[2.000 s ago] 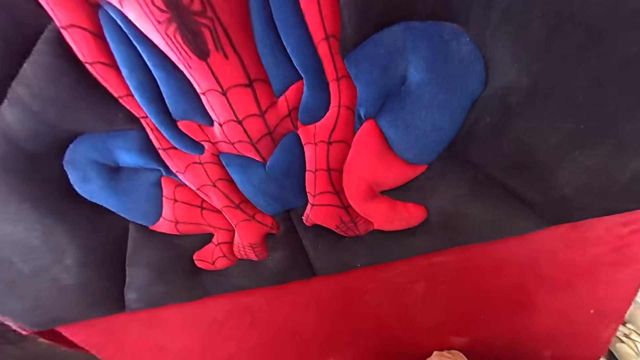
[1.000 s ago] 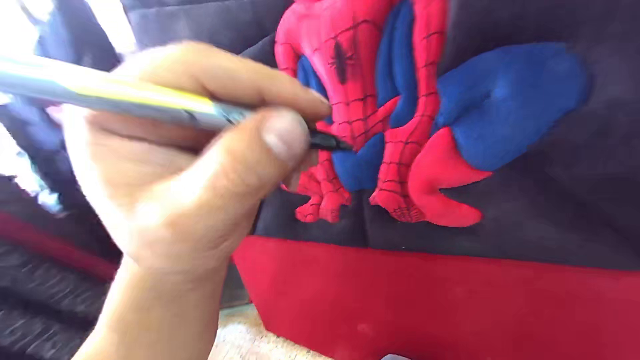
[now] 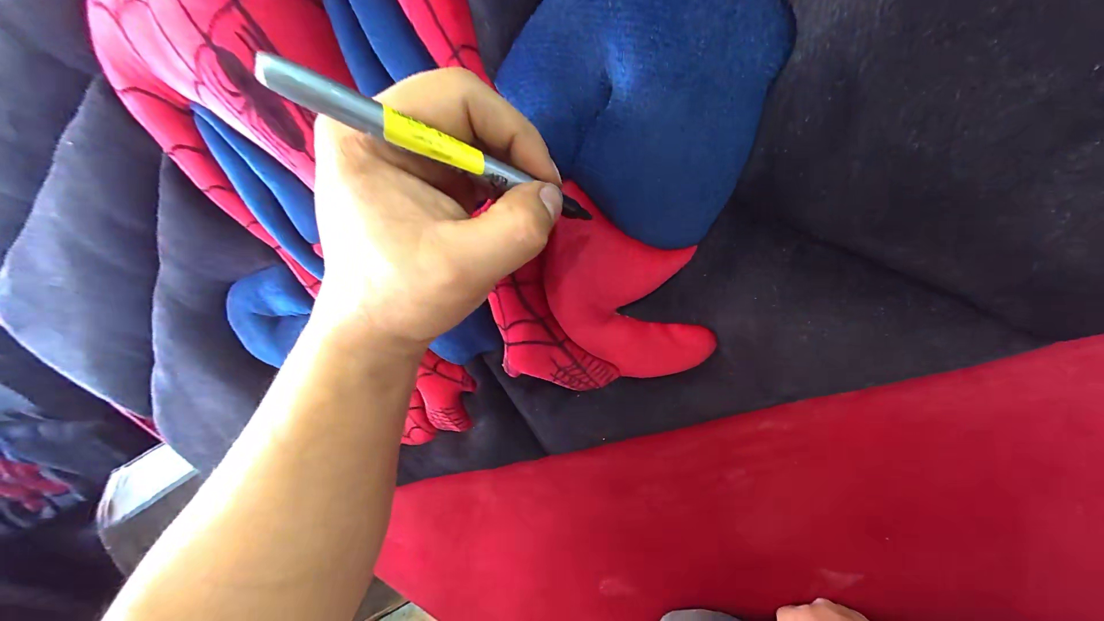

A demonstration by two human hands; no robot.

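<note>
My left hand [image 3: 423, 216] grips a grey marker pen [image 3: 431, 142] with a yellow band, between thumb and fingers. Its black tip is at the upper edge of a plain red padded fabric boot [image 3: 604, 285], just below a blue padded leg [image 3: 655, 112]; the thumb partly hides the contact. Left of the boot is a red padded hand [image 3: 552, 345] with black web lines. The red torso [image 3: 250, 78] bears a dark spider emblem, partly behind the pen. Of my right hand [image 3: 821, 611] only a little shows at the bottom edge, beside a grey rounded object [image 3: 699, 615]; its grip is hidden.
The padded figure lies on dark grey quilted fabric [image 3: 888, 172]. A wide red fabric band [image 3: 776, 492] crosses the lower right. Another blue padded leg [image 3: 263, 315] shows left of my forearm. At the lower left is a pale-edged object [image 3: 147, 483] that I cannot identify.
My left hand, out of view two seconds ago, came in holding the marker and has moved from over the figure's middle to the red boot. The view is closer now.
</note>
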